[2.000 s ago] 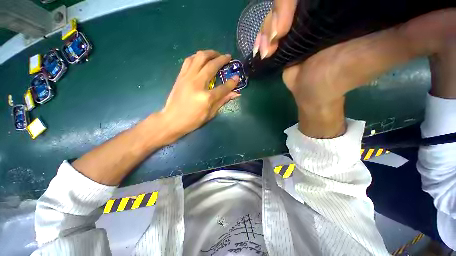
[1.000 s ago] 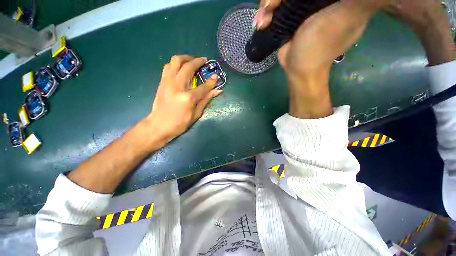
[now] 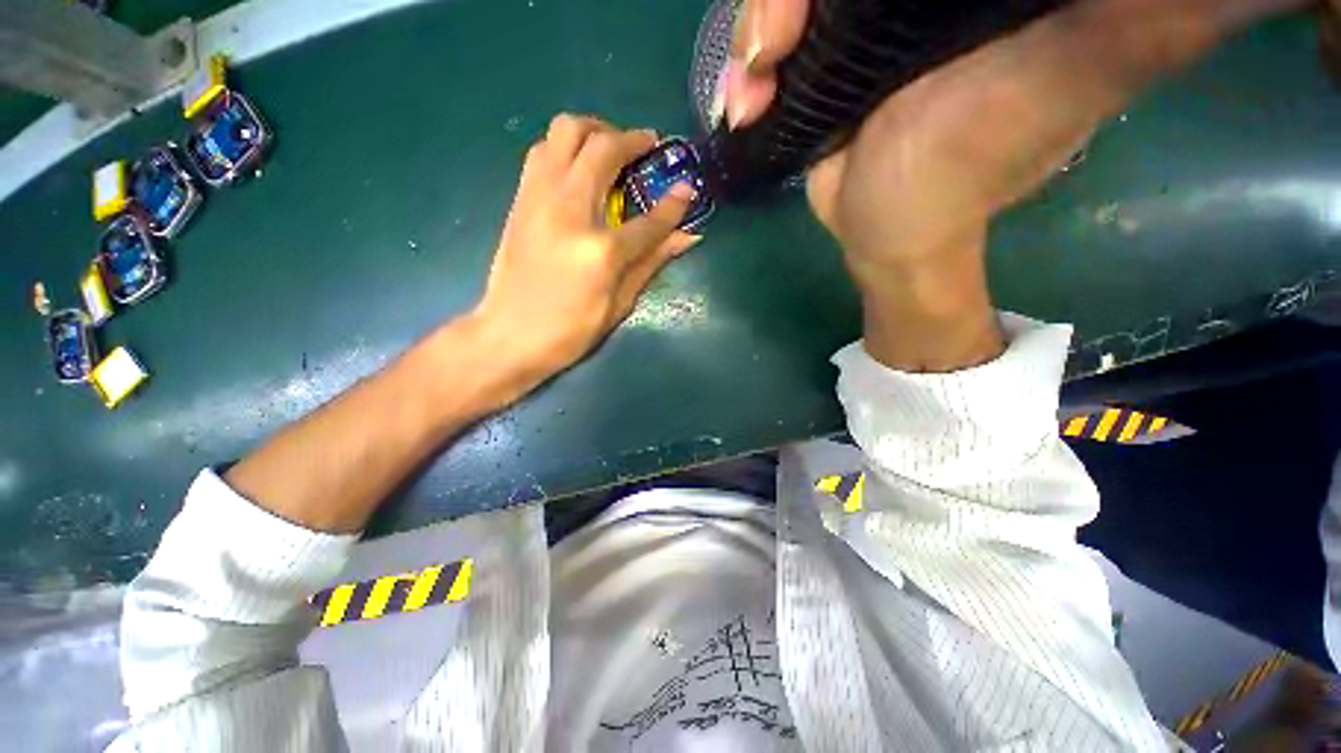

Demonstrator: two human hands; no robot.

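Note:
My left hand, bare, grips a small smartwatch housing with a blue circuit board on the green bench. A yellow battery shows at the housing's left side, partly under my fingers. My right hand is shut around a thick black ribbed electric screwdriver. The screwdriver's narrow end is at the housing's right edge; its bit is too dark to make out. The round dimpled screw plate lies behind, mostly hidden by the screwdriver and my right hand.
Several blue housings with yellow batteries lie in a slanting row at the left. A grey metal post and pale rail stand behind them. The green bench's front edge runs before my body. A person's sleeve shows at the far right.
The screwdriver has moved from over the screw plate to the housing's right edge and now covers more of the plate. My left hand still holds the housing. The other person's arm has mostly left view.

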